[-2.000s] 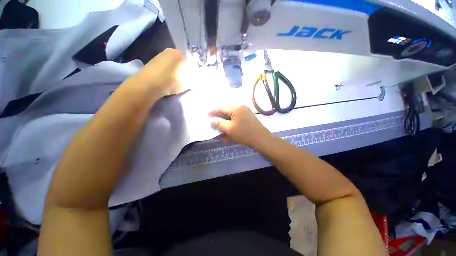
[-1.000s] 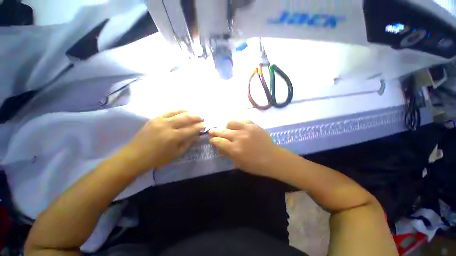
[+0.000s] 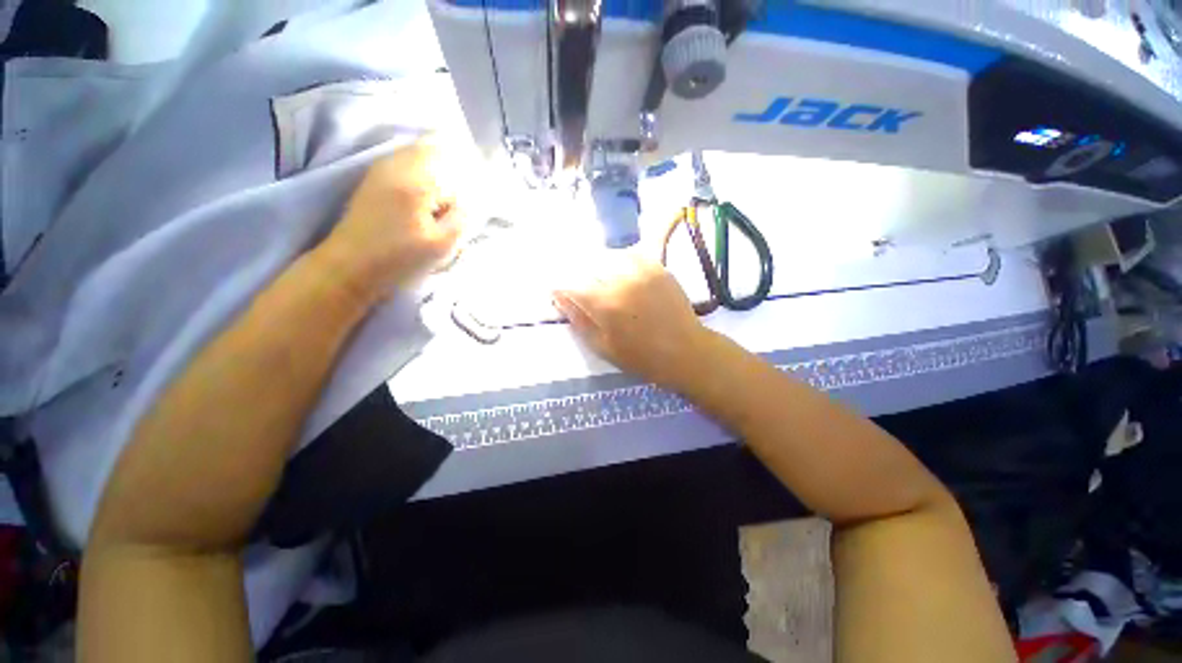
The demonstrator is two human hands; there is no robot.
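Note:
Pale grey-white fused pieces (image 3: 169, 246) lie over the table's left side, with a black part (image 3: 357, 473) hanging at the front edge. My left hand (image 3: 395, 223) is curled on the pale cloth, left of the needle area, gripping its edge. My right hand (image 3: 629, 315) lies in front of the needle area, fingertips in bright glare; whether it holds cloth is hidden. The presser foot and needle area (image 3: 557, 188) of the white sewing machine (image 3: 830, 97) is washed out by light.
Scissors (image 3: 741, 259) with orange-red and green handles lie behind my right hand. A ruler strip (image 3: 622, 404) runs along the front edge. A black cable (image 3: 1067, 324) hangs at the right end. Part of a red basket (image 3: 1056, 648) shows low at the right.
My hands have parted from the table's front edge; the left moved up and left, the right slightly up. The pale cloth has shifted, and a black part now shows at the front edge.

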